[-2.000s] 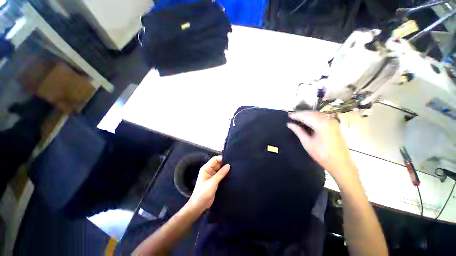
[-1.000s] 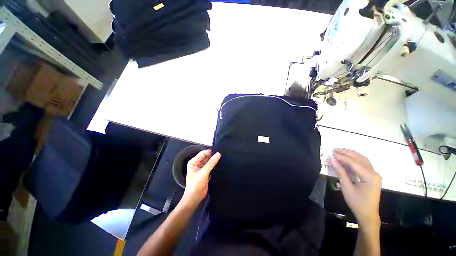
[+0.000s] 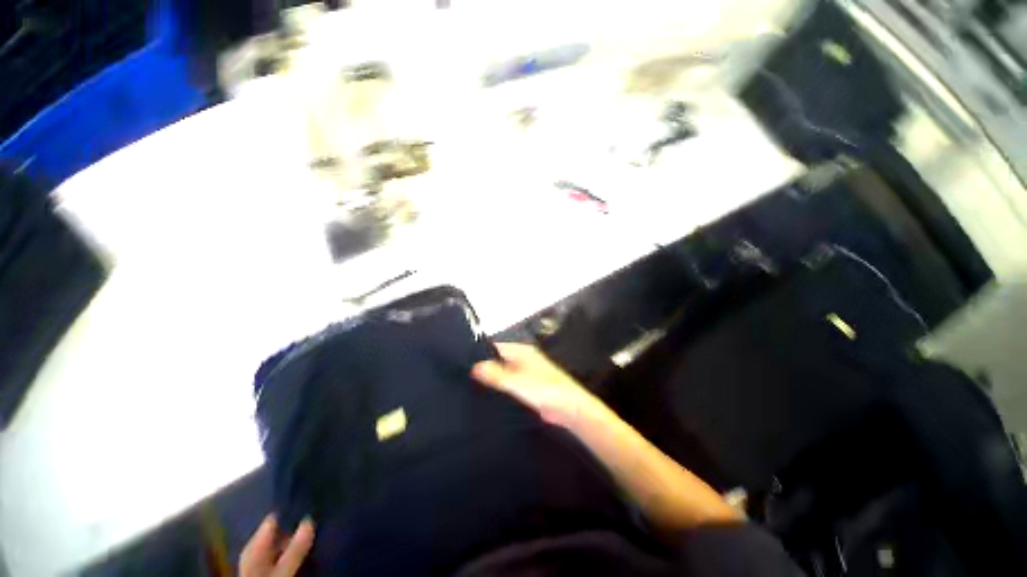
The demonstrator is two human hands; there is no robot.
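Note:
A black panel with rounded corners and a small yellowish label lies partly on the white table's front edge and partly over my lap. My left hand holds its left edge, cut off by the bottom of the view. My right hand is at the panel's right edge, with thumb and fingers on the fabric. The white sewing machine stands behind the panel, blurred and overexposed. The panel's far edge is apart from the needle area.
Snips with red handles lie on the white table. A black stack is at the far left, a blue crate behind it. Black panels with labels hang at the right, below the table; another dark piece is at the upper right.
The view has swung to the right and is blurred. My right hand was off the panel beside it and is now on its right edge. My left hand stays on the left edge.

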